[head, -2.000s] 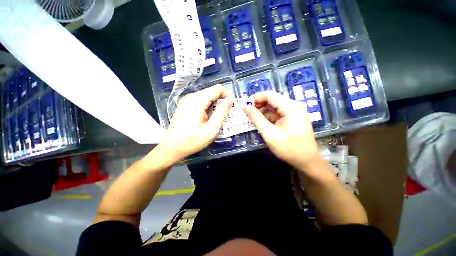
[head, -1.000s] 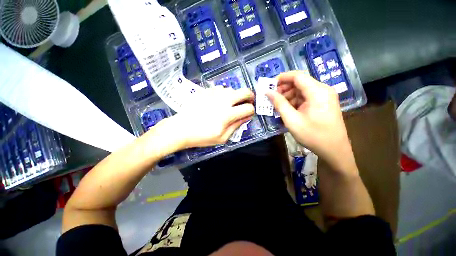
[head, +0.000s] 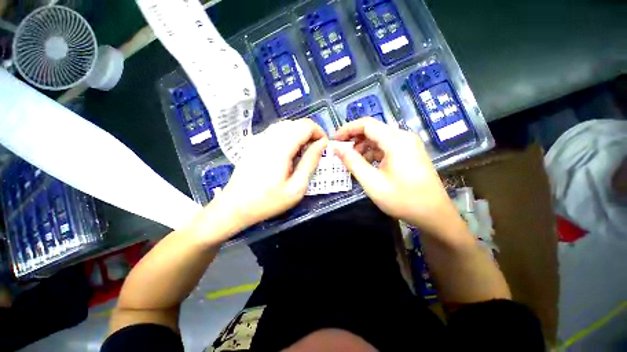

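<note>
A clear blister tray (head: 487, 143) holds several dark blue phone bodies (head: 438, 106) with their open backs up. A white printed label strip (head: 212, 65) hangs over the tray's left part and runs down to my left hand. My left hand (head: 278, 165) pinches the strip's printed end (head: 330, 172) over the tray's front row. My right hand (head: 388, 165) pinches the same end at its upper right edge, fingertips close to the left ones. Whether a single label is between the fingertips cannot be told. My hands partly cover the front-row phones.
Plain white backing paper (head: 89, 141) crosses the left side. A small white fan (head: 56, 47) stands far left. Stacked trays (head: 51, 220) of phones lie at bench left. An open cardboard box (head: 519, 227) is below the edge at right, beside a person's white sleeve (head: 591, 179).
A second ago my right hand held a white printed piece apart from my left hand. Now my hands are together at the strip's end, and no separate piece shows. The view has shifted slightly.
</note>
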